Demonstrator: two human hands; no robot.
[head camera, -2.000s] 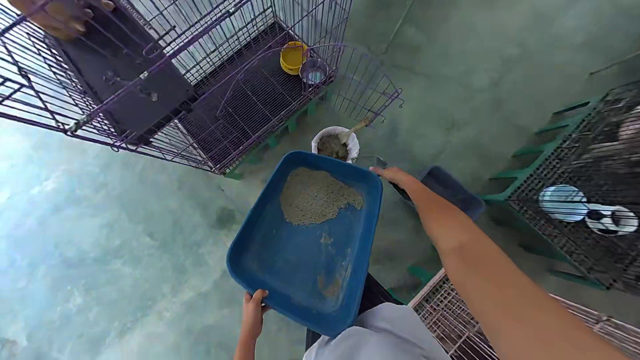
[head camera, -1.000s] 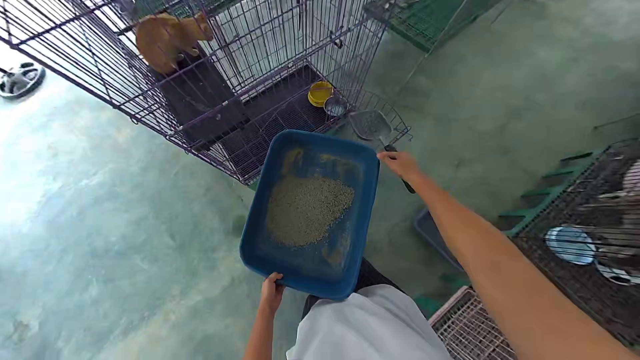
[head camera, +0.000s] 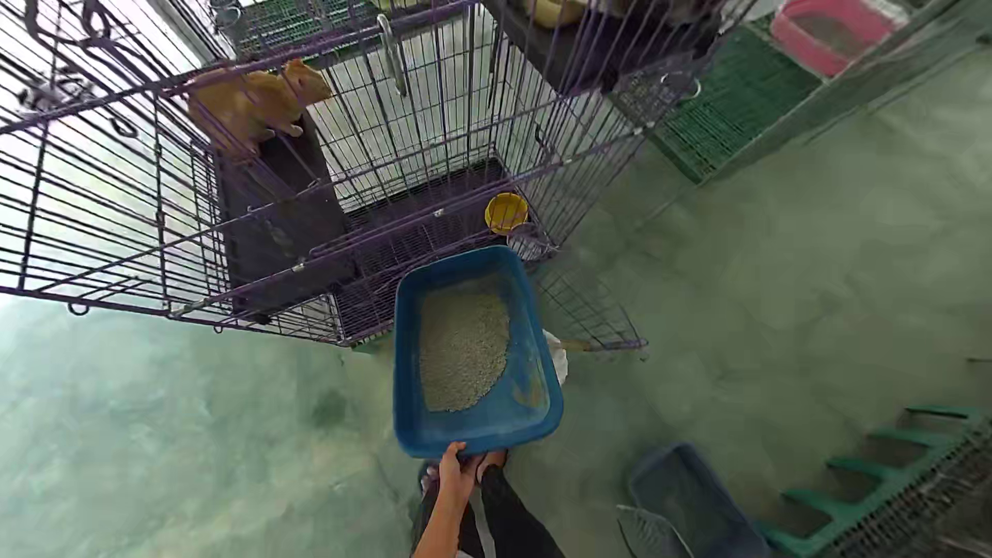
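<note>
My left hand (head camera: 457, 469) grips the bottom rim of a blue plastic litter tray (head camera: 535, 422), thumb on top of the rim. Grey-beige granular litter (head camera: 463, 349) is heaped toward the tray's left side, and a brownish smear marks its lower right. The tray's far end is right in front of the purple wire cage (head camera: 387, 225). My right hand is out of view. Behind the tray's right side shows part of a white bag-lined container (head camera: 556, 358). An orange cat (head camera: 252, 105) stands on a dark shelf (head camera: 287, 225) inside the cage.
The cage's open wire door (head camera: 593, 310) juts out to the right of the tray. A yellow bowl (head camera: 506, 213) stands inside the cage. At lower right are a dark blue tray (head camera: 690, 496), a slotted or wire item (head camera: 655, 531) and a green rack (head camera: 837, 496).
The blue tray has moved up to the cage front. My right hand, earlier at the tray's upper right corner with a scoop, has left the view. The view has shifted toward the cage.
</note>
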